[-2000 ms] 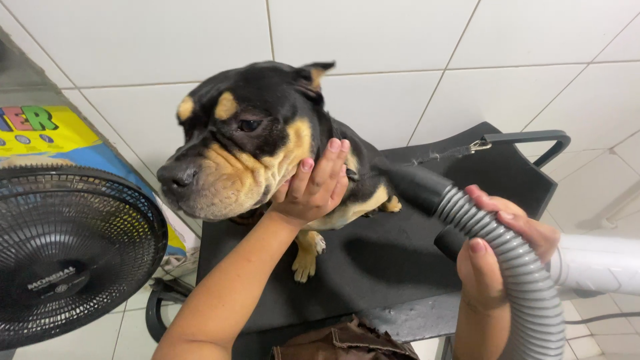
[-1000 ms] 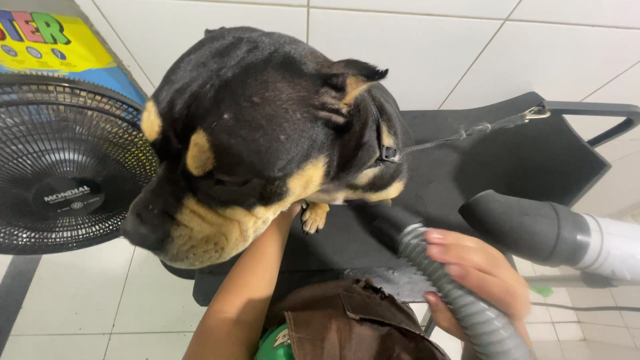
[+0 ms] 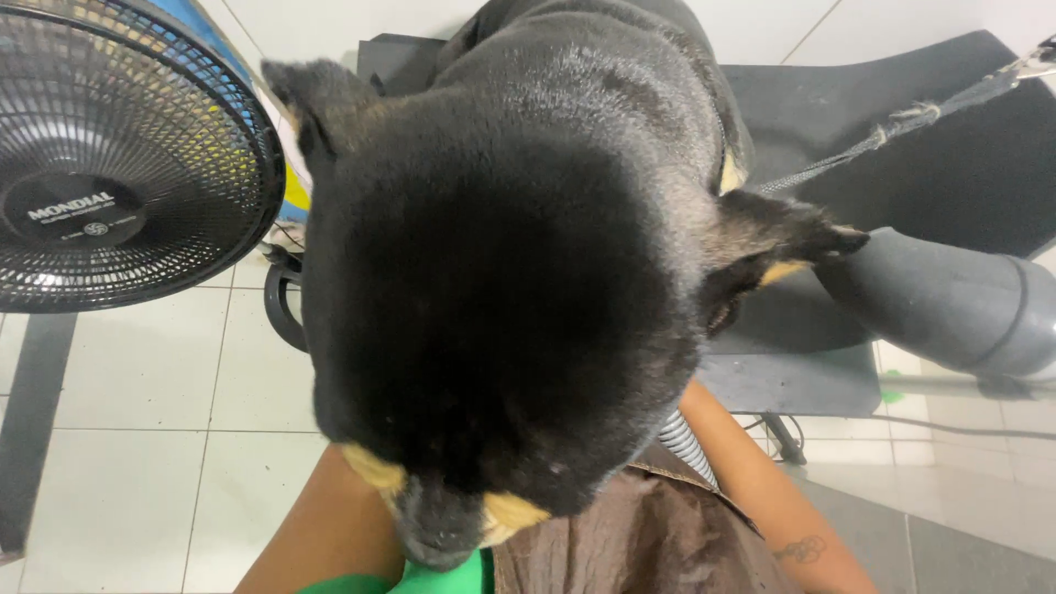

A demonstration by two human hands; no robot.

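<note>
A black and tan dog (image 3: 495, 289) fills the middle of the head view, its head close to the camera and its muzzle down against green cloth. Both of my forearms run up beneath its head, and my left hand and my right hand are hidden behind it. A short stretch of grey ribbed dryer hose (image 3: 687, 450) shows beside my right forearm; its nozzle is out of sight. A leash (image 3: 891, 128) runs from the dog's neck to the upper right.
The black grooming table (image 3: 808, 99) extends behind the dog and to the right. A black fan (image 3: 124, 165) stands at the left. At the right is a large grey nozzle (image 3: 940, 297). A brown apron (image 3: 635, 536) covers my front, above a tiled floor (image 3: 124, 495).
The dog's head has come nearer to the camera and tipped down, now covering both hands. The hose, gripped by my right hand in the earlier frames, is mostly hidden.
</note>
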